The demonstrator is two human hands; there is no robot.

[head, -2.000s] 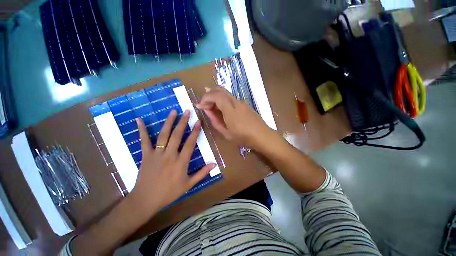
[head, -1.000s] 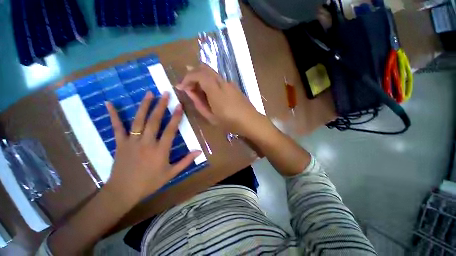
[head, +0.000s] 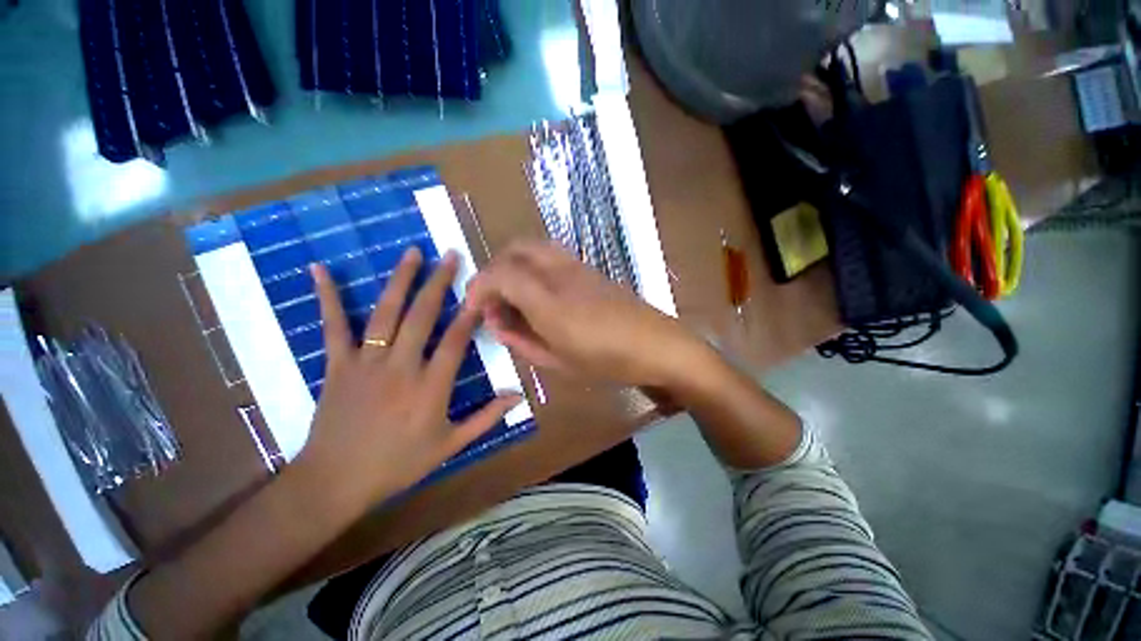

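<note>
A blue solar cell sheet [head: 285, 269] with pale parallel lines lies on the brown bench. A white strip [head: 257, 338] runs along its left side and another white strip [head: 441, 225] along its right side. Thin silver ribbon [head: 210, 328] lies beside the left edge; more shows past the right edge. My left hand [head: 388, 388], with a ring, lies flat with fingers spread on the cells. My right hand [head: 557, 313] is at the right white strip, its fingertips pinched together near my left fingers. Whether the right fingertips hold anything is too small to tell.
Dark cell stacks [head: 175, 75] lie on the green-blue mat. Ribbon piles lie left [head: 106, 407] and right [head: 582, 200]. At right are a grey round machine [head: 738, 50], an orange-brown piece [head: 737, 276], a yellow sponge [head: 798, 238], a black holder and red-and-yellow handles [head: 988, 235].
My right hand has moved in from beside the panel onto the right white strip, close to my left fingers. My left hand stays flat on the cells. The camera view has shifted slightly.
</note>
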